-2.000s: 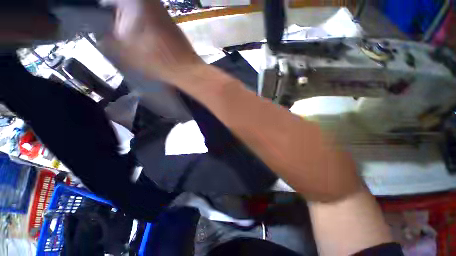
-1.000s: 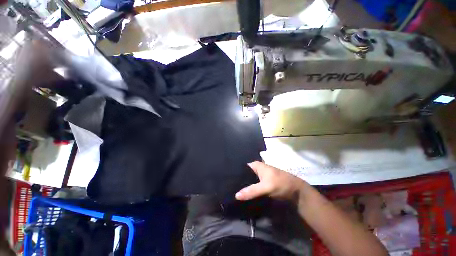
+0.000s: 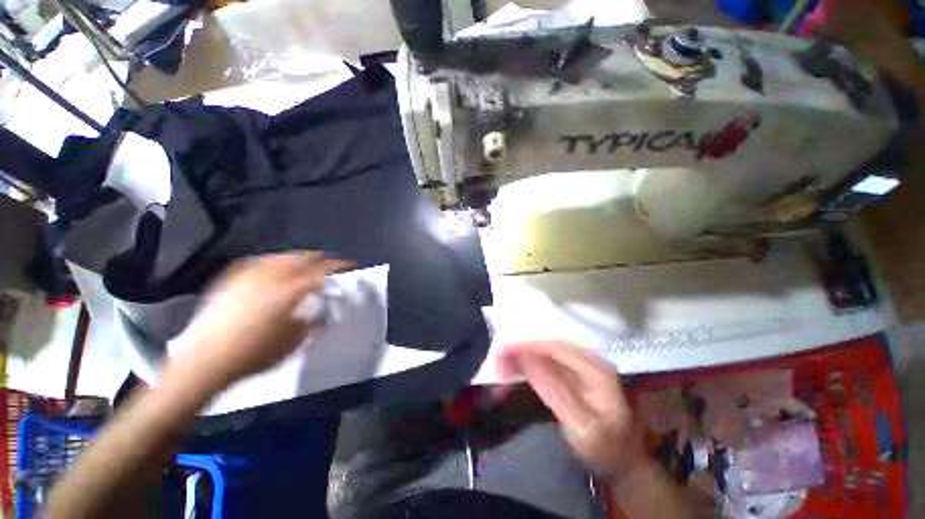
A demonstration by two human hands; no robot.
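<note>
The large black garment body [image 3: 345,218] lies left of the needle, heaped at its left. Its near edge is turned up, showing a white facing piece [image 3: 350,329]. My left hand [image 3: 254,309] is blurred and lies over the white piece; whether its fingers pinch cloth cannot be told. My right hand [image 3: 573,400] is at the table's front edge, just right of the cloth, holding nothing visible, fingers extended. The needle area [image 3: 461,218] of the off-white sewing machine head [image 3: 649,132] is above the cloth's right edge; the presser foot is unclear in glare.
Black-handled scissors [image 3: 844,272] lie on the machine bed [image 3: 568,253] at right. A red basket [image 3: 862,405] with scraps stands at lower right. A blue basket [image 3: 203,466] is at lower left. Thin rods cross the upper left.
My left hand has come from the far left onto the cloth. The cloth's near part is now turned up, exposing white. My right hand stays near the front edge. The view has shifted right.
</note>
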